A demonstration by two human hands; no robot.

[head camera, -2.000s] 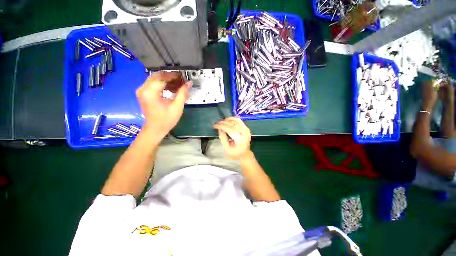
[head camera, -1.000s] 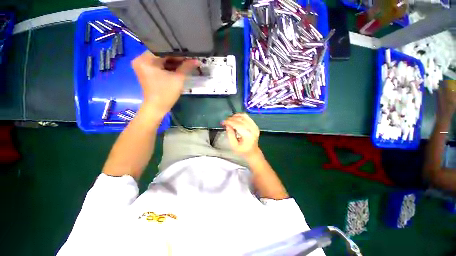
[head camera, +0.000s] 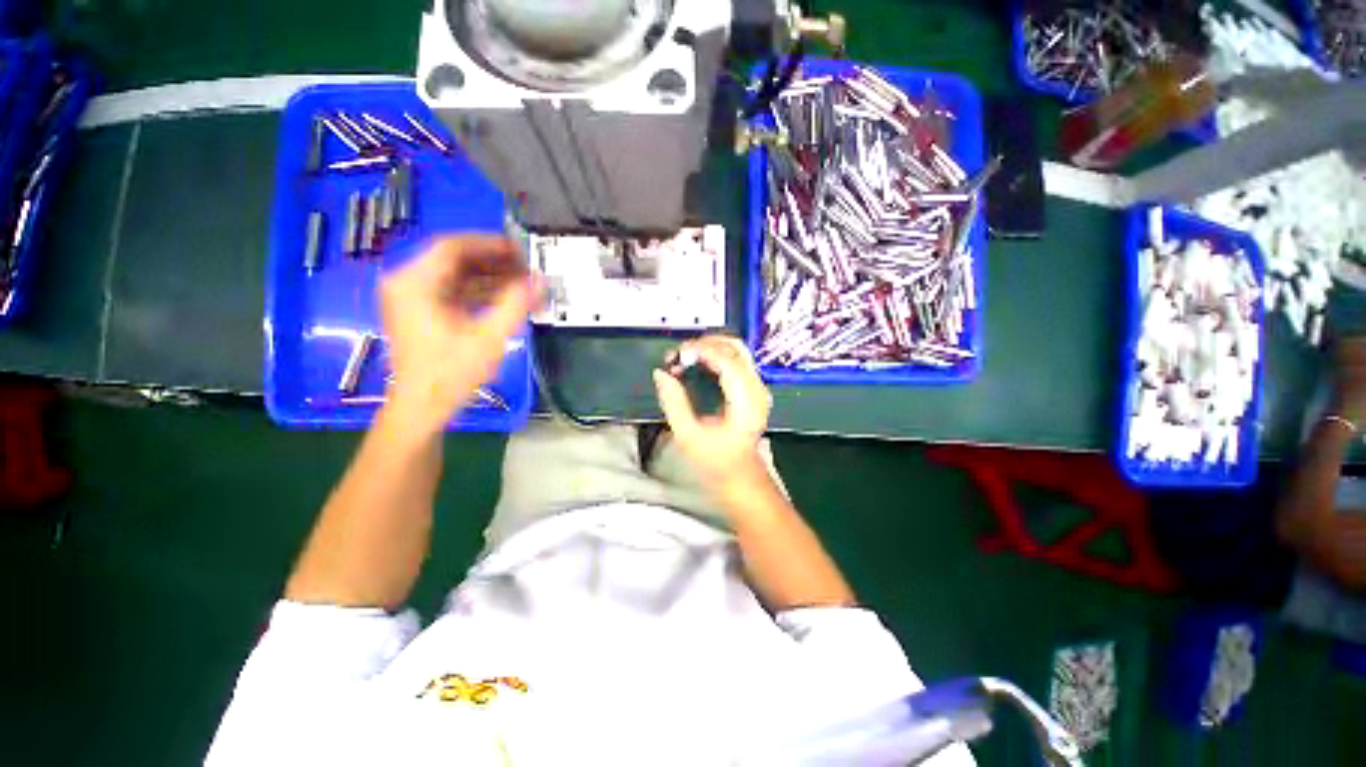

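Observation:
The silver-white press fixture (head camera: pixel 637 285) lies under the grey press (head camera: pixel 599 158). My left hand (head camera: pixel 450 322) is blurred, at the left end of the fixture and over the right side of the left blue bin (head camera: pixel 402 393). Its fingers are curled; whether it holds a tube cannot be told. My right hand (head camera: pixel 716 397) is in front of the fixture's right end, thumb and fingertips together around a small end piece (head camera: pixel 686 360) with a light tip. Metal tubes (head camera: pixel 367 217) lie in the left bin, partly in a row.
The right blue bin (head camera: pixel 978 300), heaped with metal tubes, stands beside the press and its brass fittings (head camera: pixel 809 30). A black flat rectangle (head camera: pixel 1017 192) lies right of it. Farther right are a blue tray of white parts (head camera: pixel 1194 360) and another person's arm (head camera: pixel 1326 465).
My left hand has moved left, off the fixture and toward the left bin, uncovering more of the plate. My right hand stays near the bench edge, its fingers now raised around a small piece.

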